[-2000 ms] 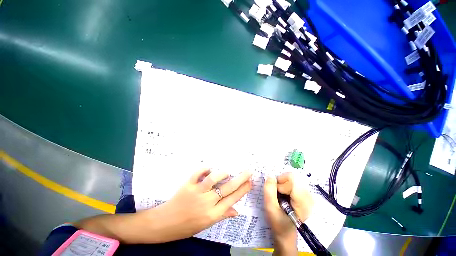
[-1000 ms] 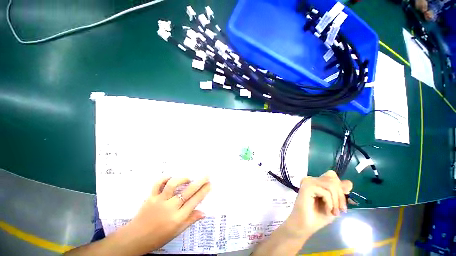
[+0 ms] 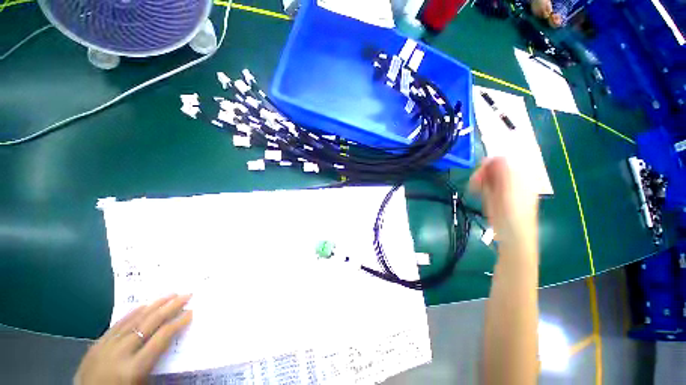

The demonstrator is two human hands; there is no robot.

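A large white drawing (image 3: pixel 256 225) lies on the bench. My left hand (image 3: pixel 143 338) rests flat on its lower left part, fingers apart, holding nothing. My right hand (image 3: pixel 502 188) is raised over the lower left edge of a smaller paper sheet (image 3: pixel 523 147); it is blurred and I cannot tell whether its fingers hold anything. A dark pen (image 3: pixel 498 110) lies on that sheet, beyond the hand. A green terminal block (image 3: pixel 325 249) sits on the drawing, left of a coiled black cable (image 3: pixel 378 233) that crosses the drawing's right edge.
A wire harness (image 3: pixel 353 162) with white connectors (image 3: pixel 241 120) curves into the blue bin (image 3: pixel 323 83) behind the drawing. A fan (image 3: pixel 132 22) with a white cord stands at the back left. Another paper (image 3: pixel 545 79) lies at the right. A person's hand (image 3: pixel 547 10) shows at the top right.
My right hand has moved from the drawing to the right and away from me. The pen it held on the drawing earlier now lies on the small sheet. The view has shifted, bringing the fan in.
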